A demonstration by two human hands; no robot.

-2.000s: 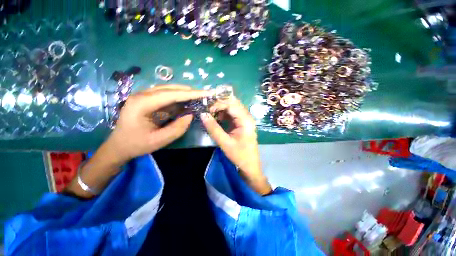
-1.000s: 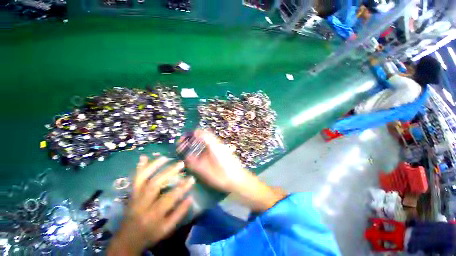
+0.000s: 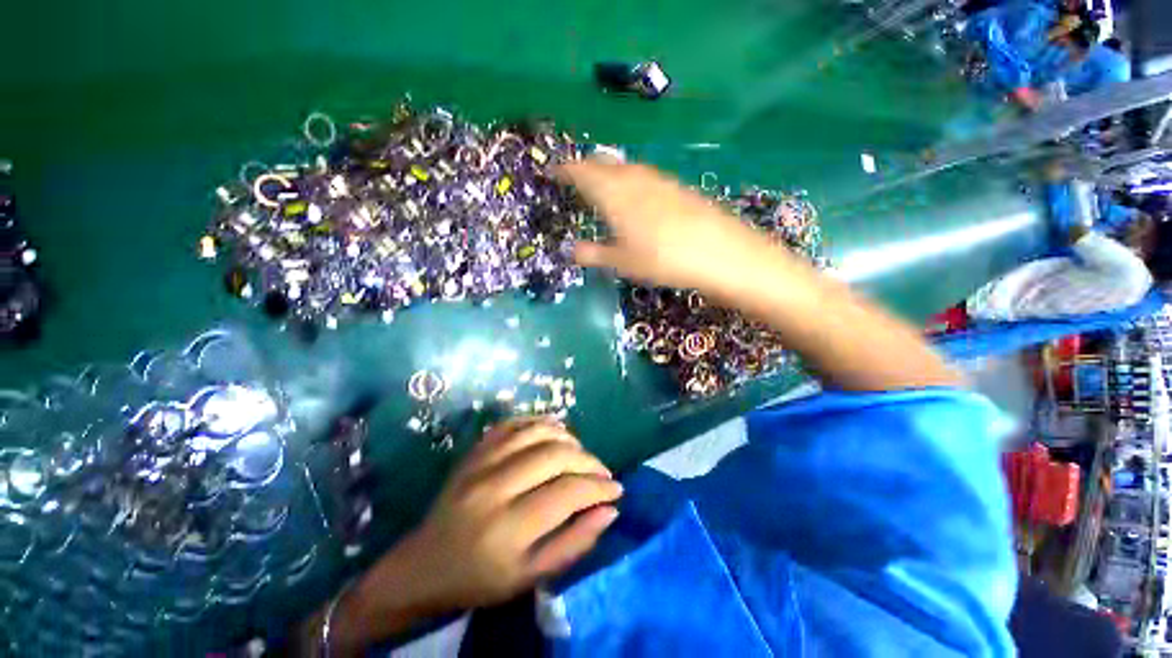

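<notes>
My right hand [image 3: 662, 231] reaches over the right end of the main mixed pile [image 3: 386, 231], thumb and fingers apart, fingertips at the dark parts with yellow specks. Nothing is seen held in it. My left hand [image 3: 527, 508] is near the bench edge, back up and fingers curled; whether it holds anything is hidden. White bits [image 3: 546, 392] and a loose ring [image 3: 426, 384] lie on the mat just beyond it. The ring pile [image 3: 694, 341] shows partly below my right forearm.
A glossy blister tray [image 3: 257, 456] is at the left, with a small dark cluster [image 3: 350, 476] beside it. A black heap [image 3: 16, 276] is at the left edge. A small black and white item [image 3: 630, 80] lies beyond the piles. People in blue are at the upper right.
The view has shifted. My right hand has moved from near my left hand, where it held a dark bunch, out to the main pile. My left hand's spread fingers have curled.
</notes>
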